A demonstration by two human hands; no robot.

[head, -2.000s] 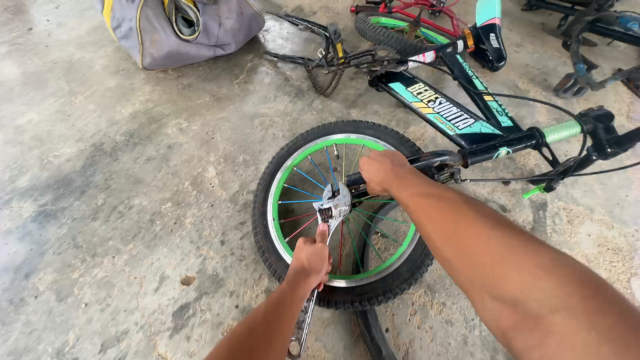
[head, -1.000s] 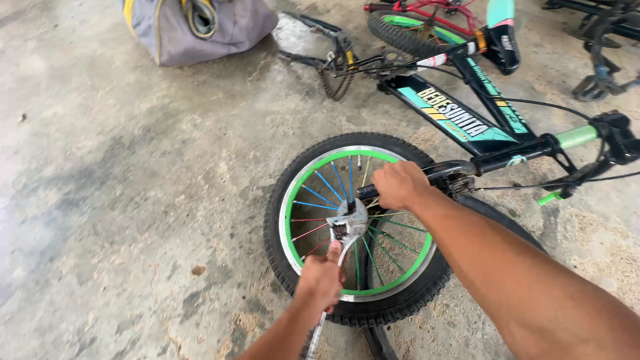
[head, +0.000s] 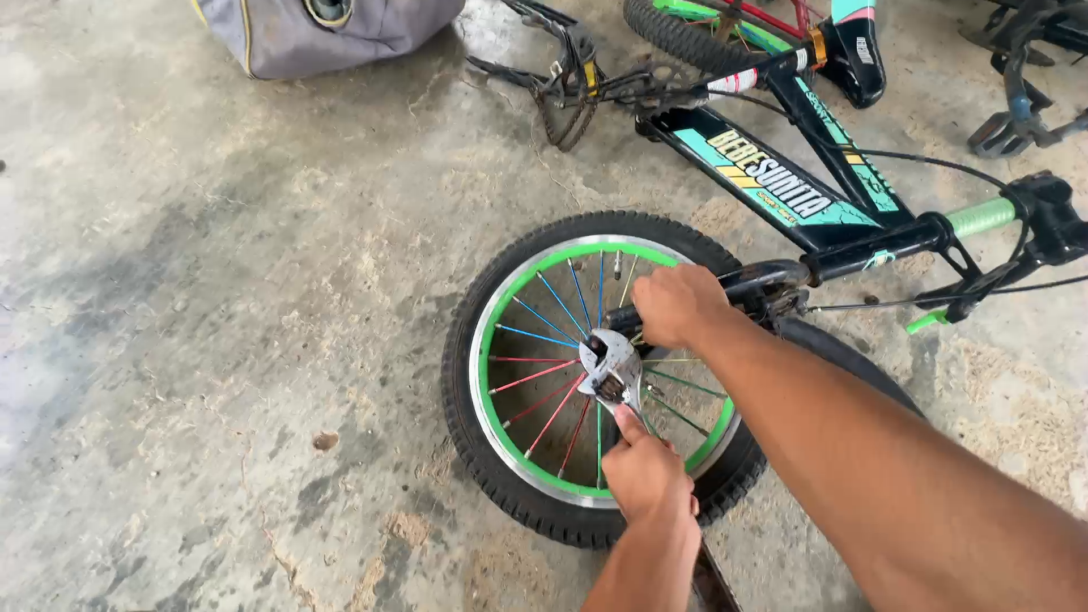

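Observation:
A bicycle wheel with a green and silver rim, black tyre and coloured spokes lies on its side, joined to a black fork. The jaws of a metal adjustable wrench sit around the axle end at the hub. My left hand is closed on the wrench's handle, its thumb pointing toward the jaws; the lower handle is hidden. My right hand grips the fork leg just above and right of the hub. The black and turquoise bicycle frame lies on the concrete floor behind.
A grey bag stands at the upper left. Cranks and a chain lie near the frame's far end. A second tyre is at the top, other bike parts at the upper right. A black curved tube or tyre lies beneath my right forearm.
My left hand has swung the wrench handle from the lower left of the hub to its lower right. The right hand has stayed on the fork leg.

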